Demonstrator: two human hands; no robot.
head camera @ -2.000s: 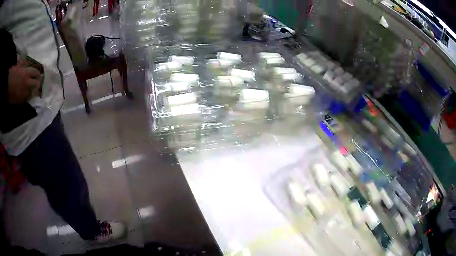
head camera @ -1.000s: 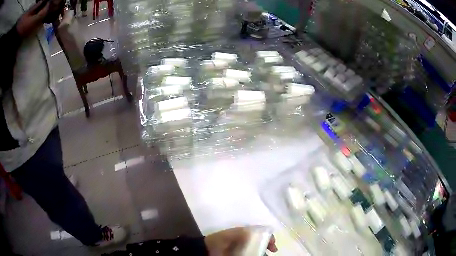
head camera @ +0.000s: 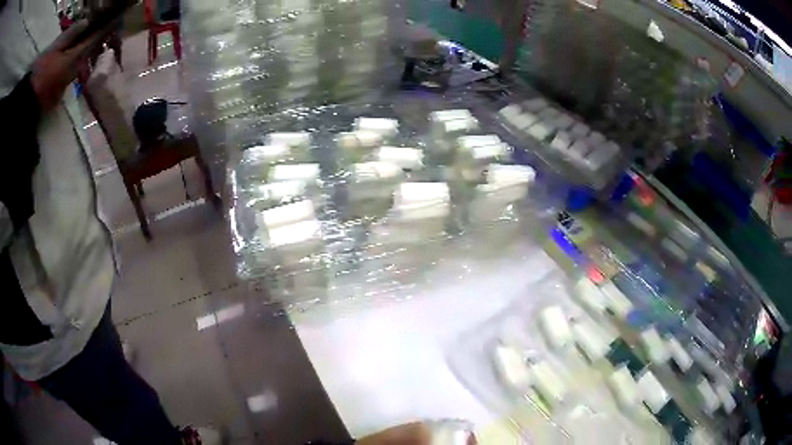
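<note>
My left hand (head camera: 395, 434) is at the bottom edge, cut off and blurred, with its fingers around a small white housing (head camera: 452, 432), of which only a part shows. My right hand is out of the picture. A large clear blister tray (head camera: 236, 213) on the bench's left side holds white housings (head camera: 292, 223) in pairs. Another clear tray (head camera: 465, 348) at the lower right holds more white housings (head camera: 556, 325).
The white bench top (head camera: 373, 361) shows between the trays. Tall stacked clear trays (head camera: 287, 52) stand behind. A row of white blocks (head camera: 560, 135) lies at the back right. A person in a light top (head camera: 61, 226) stands left, near a brown chair (head camera: 165, 165).
My left hand came in at the bottom with a white housing after the oldest frame, and now shows less than a second ago. The other person's raised hands now show at the upper left.
</note>
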